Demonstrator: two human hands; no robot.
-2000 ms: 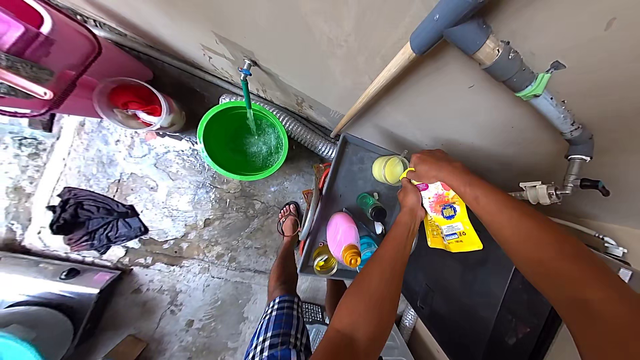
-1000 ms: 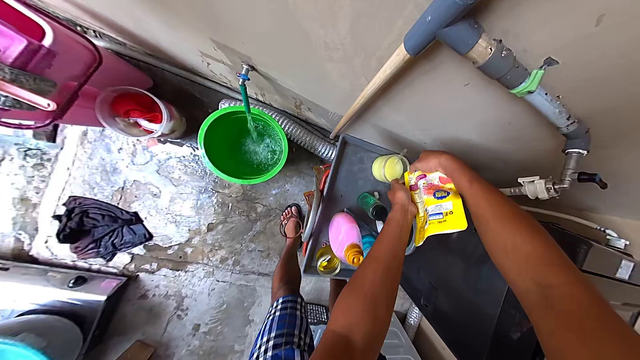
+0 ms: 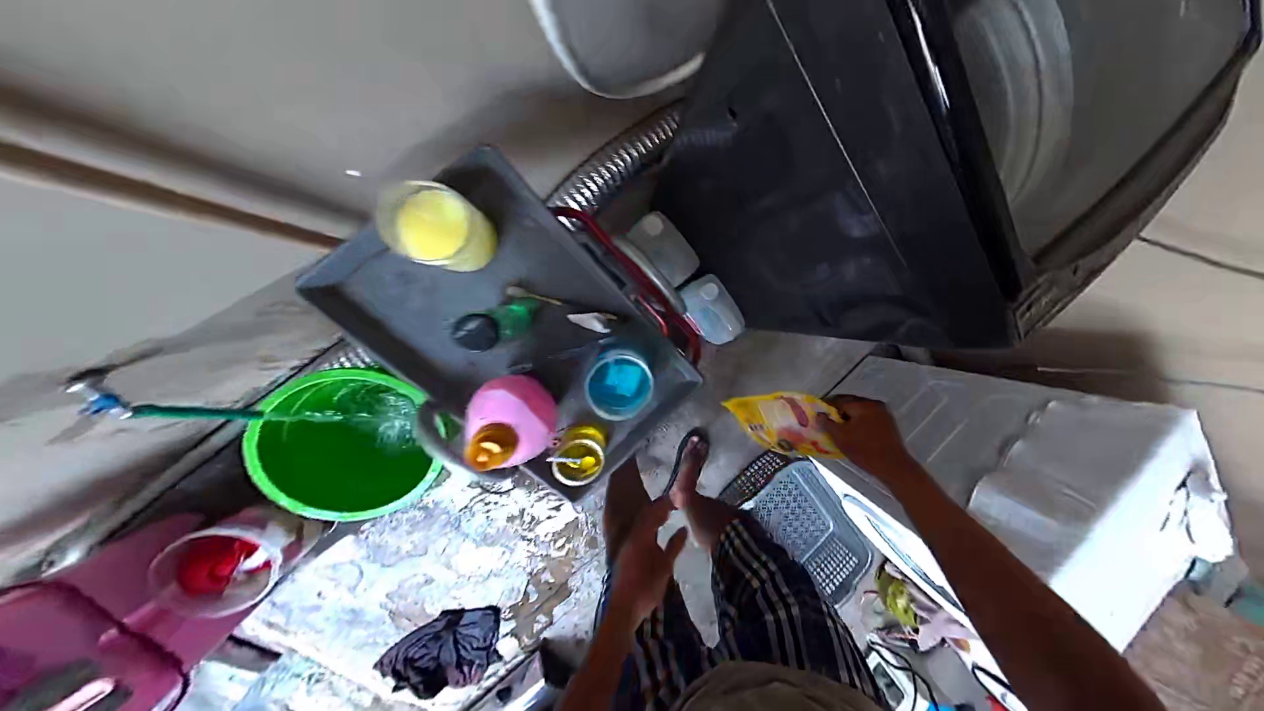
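My right hand [image 3: 869, 434] grips one end of a yellow plastic pouch [image 3: 785, 423], held out above the floor at the right. My left hand [image 3: 647, 553] hangs over my lap with its fingers apart and nothing in it. Left of the pouch, a dark grey tray [image 3: 395, 316] bears a jar of yellow contents [image 3: 434, 227], a small green bottle with a dark cap [image 3: 499, 324], a pink bottle with an orange cap [image 3: 513, 415], a jar of blue contents [image 3: 619, 383] and a small yellow jar [image 3: 580, 456].
A tap hose [image 3: 193, 411] runs water into a green basin [image 3: 346, 494]. Beside it stand a bucket with red contents [image 3: 212, 568] and a pink tub [image 3: 89, 642]. Black cloth or plastic [image 3: 444, 652] lies on the floor. A black appliance [image 3: 839, 178] and a white box [image 3: 1076, 474] stand right.
The view has swung far to the right. My left hand has let go of the yellow pouch. My right hand has carried the pouch away from over the tray area.
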